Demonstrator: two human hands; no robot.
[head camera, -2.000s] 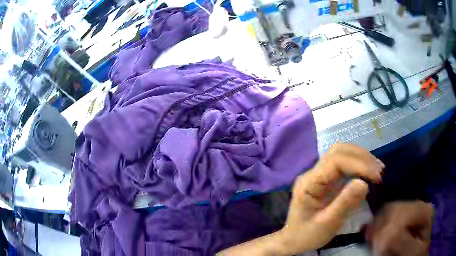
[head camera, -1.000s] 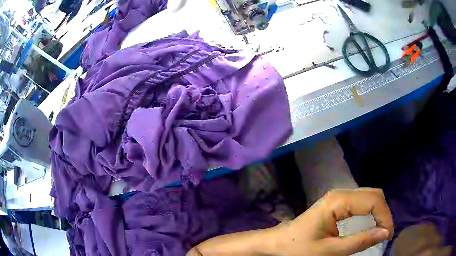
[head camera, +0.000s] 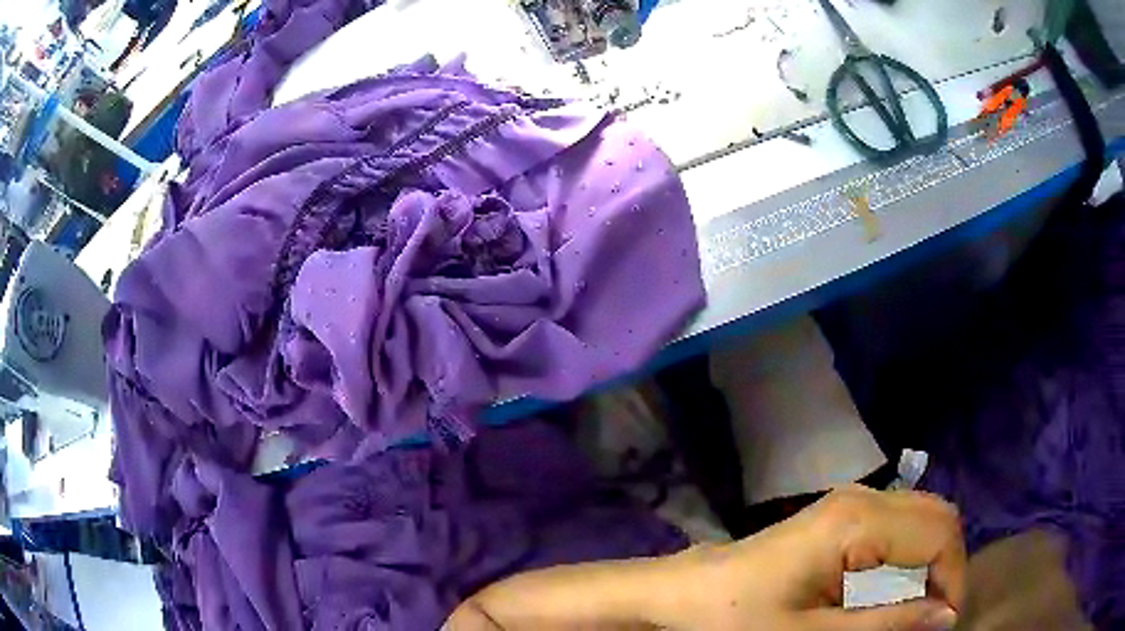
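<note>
The purple dotted garment piece (head camera: 617, 247) lies bunched on the white machine table and hangs over its front edge. A gathered seam (head camera: 370, 166) runs across it. My left hand (head camera: 851, 561) is low at the right, off the garment, with thumb and index finger curled towards each other. Whether it pinches something is not clear. My right hand (head camera: 1018, 586) is beside it, blurred and cut off by the bottom edge; its fingers are hidden. The sewing machine's needle area (head camera: 580, 25) is at the top edge, beyond the cloth.
Dark green scissors (head camera: 886, 109) and orange snips (head camera: 1005, 109) lie on the table at the upper right. A ruler strip (head camera: 790, 232) runs along the front edge. A purple garment bundle (head camera: 1061, 407) is at the right. A grey-white machine part (head camera: 56, 323) stands at the far left.
The view has shifted, so table and garment appear further up and left. My left hand has moved lower in the picture, and its fingers remain curled. My right hand stays low, at the bottom edge.
</note>
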